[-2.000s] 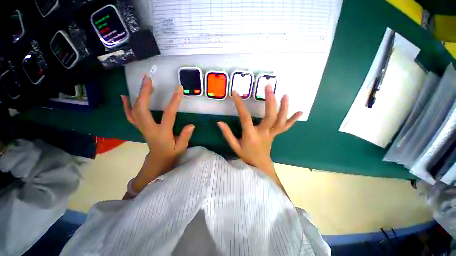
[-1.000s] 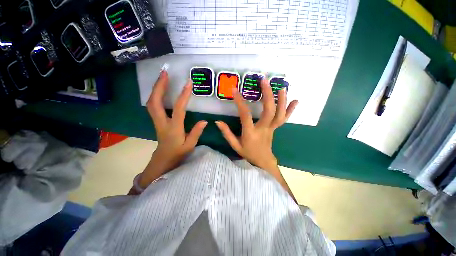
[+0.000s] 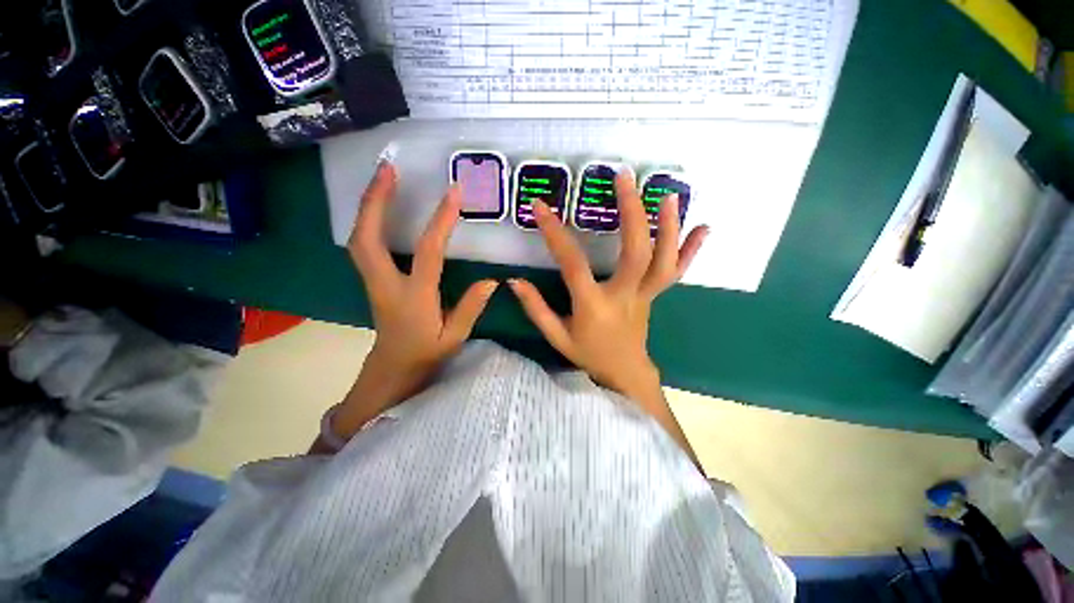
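Several smartwatches without straps lie in a row on a white pad (image 3: 730, 253). The leftmost watch (image 3: 478, 186) shows a pale pink screen. The second watch (image 3: 543, 189), the third watch (image 3: 595, 200) and the rightmost watch (image 3: 669, 186) show dark screens with green text. My left hand (image 3: 412, 295) is spread, one fingertip at the leftmost watch's left edge and another by a small white tag (image 3: 389, 153). My right hand (image 3: 607, 309) is spread with fingertips over the other watches, covering parts of them. Neither hand grips anything.
A black tray (image 3: 377, 94) with lit watches is at upper left, a blue-edged box (image 3: 242, 206) under it. A printed form (image 3: 612, 59) lies beyond the watches. At right are note paper (image 3: 960, 253), a pen (image 3: 930, 212) and plastic sleeves (image 3: 1013, 318). A grey sleeve (image 3: 94, 401) shows at left.
The leftmost watch's screen went from dark with text to pale pink. The second watch's went from orange to dark with green text. My hands have stayed spread over the row, with small finger shifts.
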